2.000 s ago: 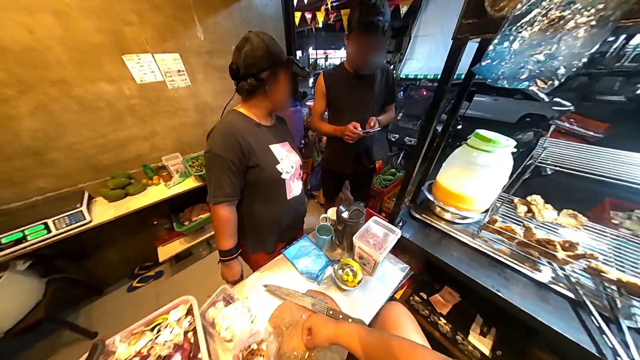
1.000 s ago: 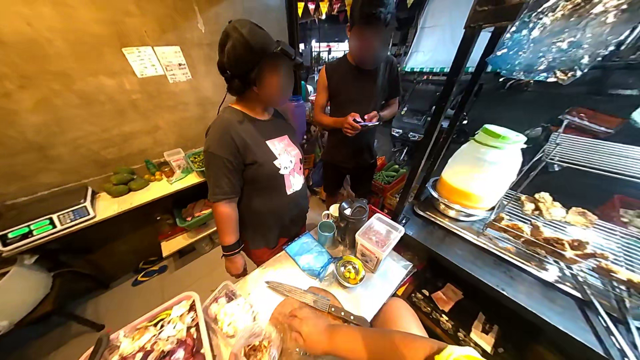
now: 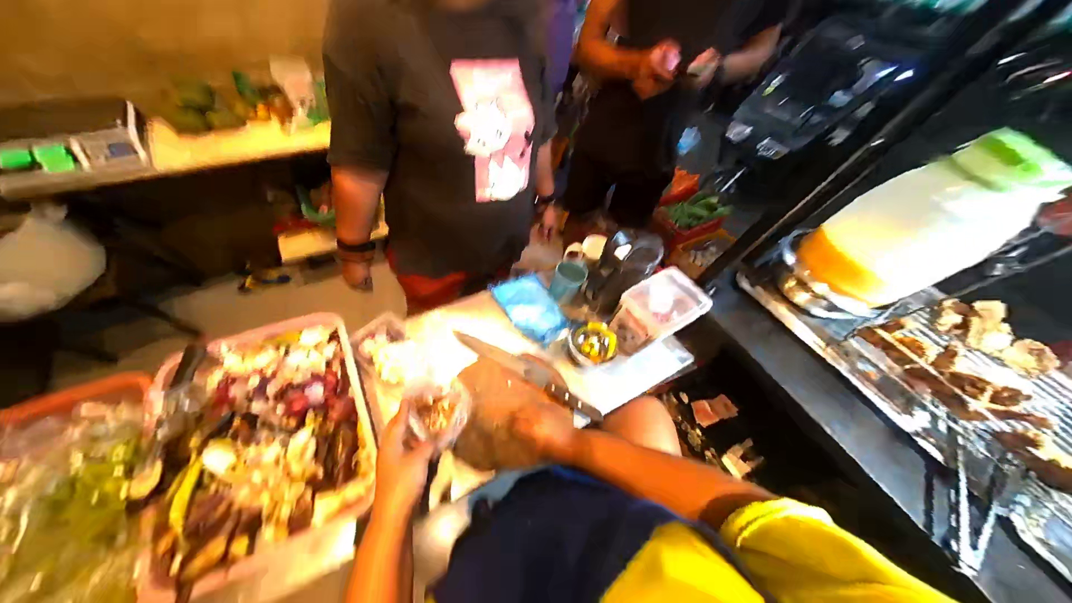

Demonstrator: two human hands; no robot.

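Observation:
My left hand (image 3: pixel 404 456) holds a clear plastic bag of chopped food (image 3: pixel 437 412) at the near edge of the work table. Just right of it, my right hand (image 3: pixel 511 414) lies low over a round brown surface, perhaps a chopping board. A large knife (image 3: pixel 523 368) lies along the far side of that hand, its blade pointing left; blur hides whether the fingers grip it. Another clear bag of pale chopped food (image 3: pixel 388 352) stands beyond my left hand. Left of the hands, a pink tray (image 3: pixel 362 402) holds mixed chopped vegetables.
A blue packet (image 3: pixel 529 308), a mug (image 3: pixel 569 280), a small bowl (image 3: pixel 594 342) and a clear plastic tub (image 3: pixel 662 308) stand at the table's far side. Two people stand beyond. At right are a grill with meat (image 3: pixel 963 368) and a large jar (image 3: pixel 930 222). Another tray (image 3: pixel 75 394) is far left.
The view has swung down and left. My left hand, out of clear sight a second ago, now shows on the small bag. My right hand stays beside the knife.

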